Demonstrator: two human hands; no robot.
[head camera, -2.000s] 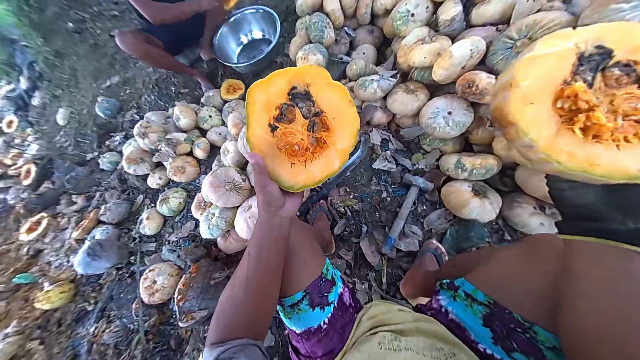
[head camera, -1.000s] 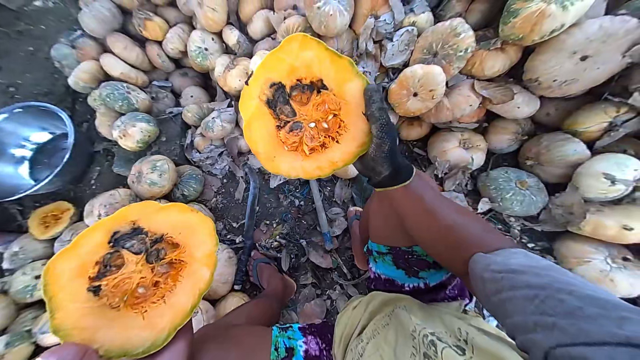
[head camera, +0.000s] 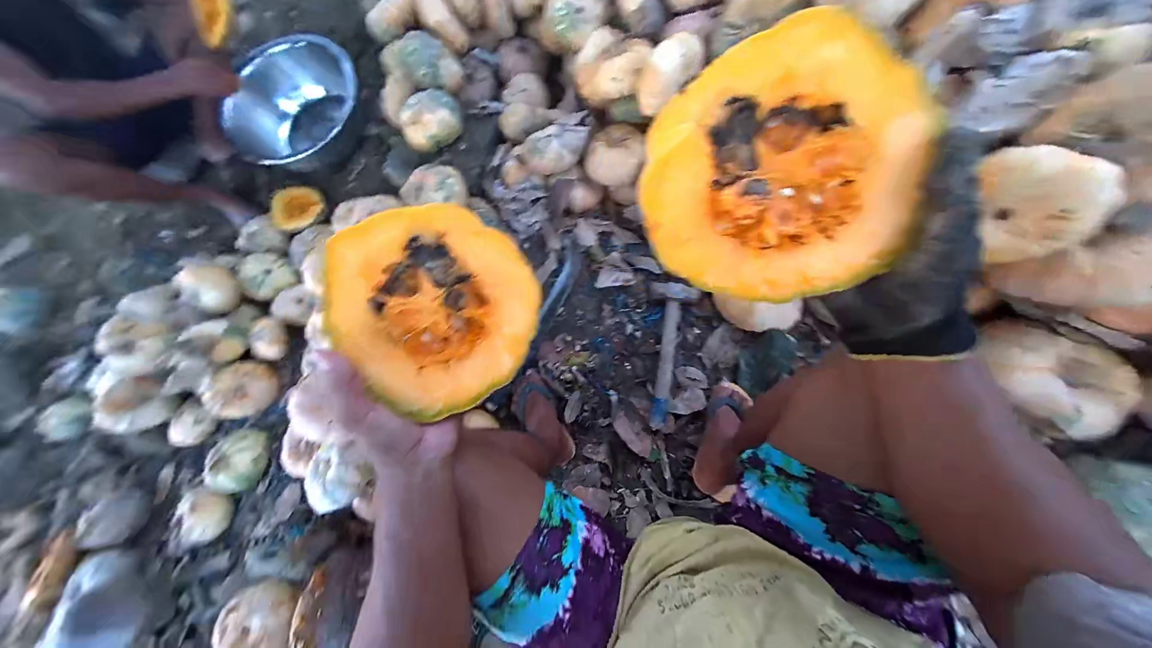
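Note:
My bare left hand (head camera: 387, 414) holds a pumpkin half (head camera: 351, 297) by its lower left side, with the cut orange face and stringy, partly blackened seed core turned up toward me. In my right hand (head camera: 927, 261), which wears a dark glove, is another pumpkin half (head camera: 684, 189), higher and to the right; its core also has black patches. The two halves are apart. Most of the gloved fingers are hidden behind the flesh. Between my feet and the right half, a hammer-like tool (head camera: 667, 351) with a pale handle lies on the leaf-strewn ground.
Whole pumpkins (head camera: 241, 389) lie in heaps at the left, top and right. At the upper left a person (head camera: 117, 99) holds a cut pumpkin piece (head camera: 212, 20) beside a shiny metal basin (head camera: 290, 101). A small cut pumpkin (head camera: 297, 208) rests on the left heap.
Since one second ago, the view has swung left. Both hands still hold their pumpkin halves, and the left half now appears farther from the lower edge. The person by the basin is back in view.

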